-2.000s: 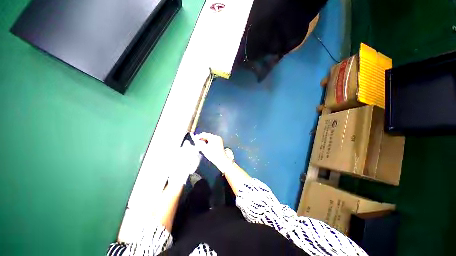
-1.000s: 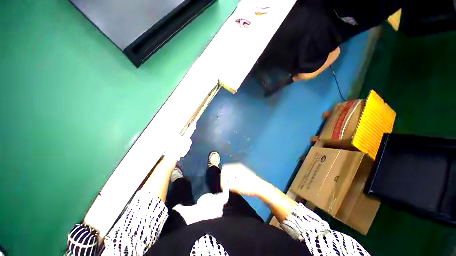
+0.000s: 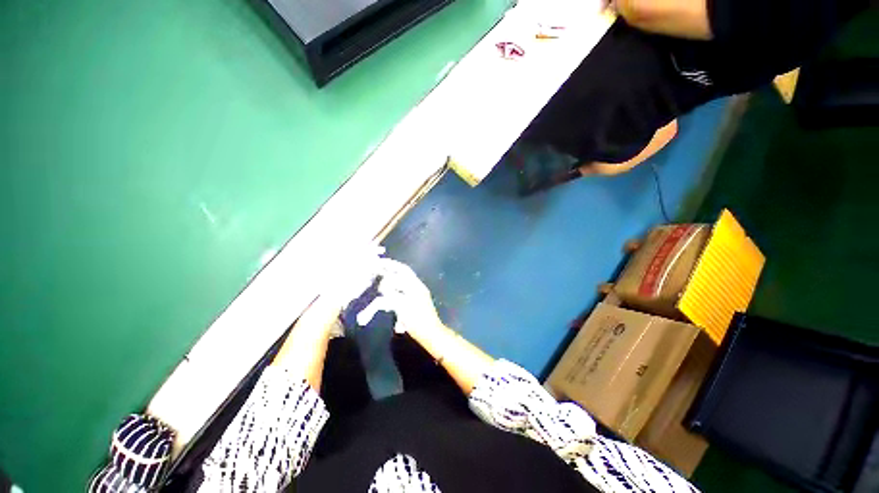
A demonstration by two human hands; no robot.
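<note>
My left hand (image 3: 349, 281), in a white glove, is over the white ledge (image 3: 289, 252) and blends into it, so its fingers are hard to make out. My right hand (image 3: 403, 297), also in a white glove, is close beside it with fingers bent. A dark grey strip or cloth (image 3: 380, 364) hangs down from between my hands in front of my black apron. I cannot tell which hand bears it. A black housing (image 3: 352, 34) lies on the green belt (image 3: 125, 193) at the top, cut off by the picture's edge.
A person in black (image 3: 617, 106) is at the ledge ahead, with a forearm over it. Right of the blue floor (image 3: 511, 260) are a brown carton (image 3: 622, 361), a carton with red bands (image 3: 663, 265), a yellow ribbed sheet (image 3: 725, 274) and an open black frame (image 3: 785, 400).
My right hand has moved up and left to my left hand. The white cloth-like piece below it no longer shows; a dark strip hangs there. The housing sits nearer the top edge.
</note>
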